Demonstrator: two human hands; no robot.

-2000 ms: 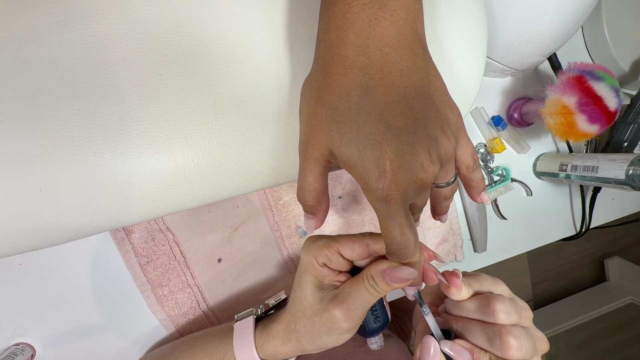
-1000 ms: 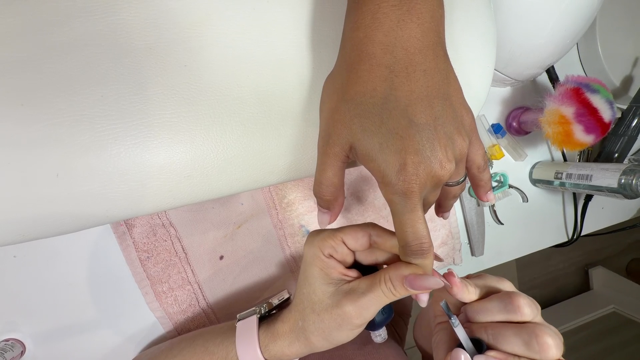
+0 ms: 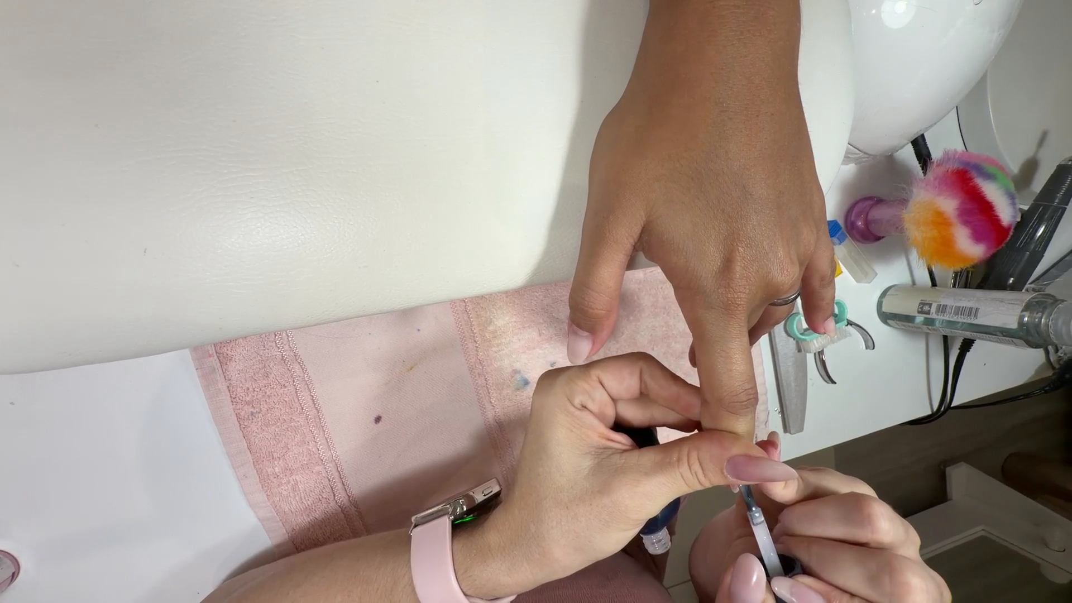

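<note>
Another person's hand (image 3: pixel 712 193), with a ring, reaches down from the top over a white padded armrest (image 3: pixel 251 167). My left hand (image 3: pixel 611 469), with a pink watch strap at the wrist, pinches that hand's index finger near its tip between thumb and fingers. A dark nail polish bottle (image 3: pixel 659 523) shows partly behind my left palm, its clear neck pointing down. My right hand (image 3: pixel 837 536) holds a nail polish brush (image 3: pixel 760 528) by its dark cap, with the bristles up at the pinched fingertip. My left thumb hides the nail there.
A stained pink towel (image 3: pixel 402 402) lies under the hands. Right of it are a grey nail file (image 3: pixel 790 377), cuticle nippers (image 3: pixel 825 364), a teal-handled nail brush (image 3: pixel 816 331), a fluffy multicoloured brush (image 3: pixel 959 209), a labelled bottle (image 3: pixel 963 314) and black cables (image 3: pixel 946 394).
The polish brush, lower and apart from the fingertip one second ago, is now up against it. My left hand keeps its hold on the other person's finger.
</note>
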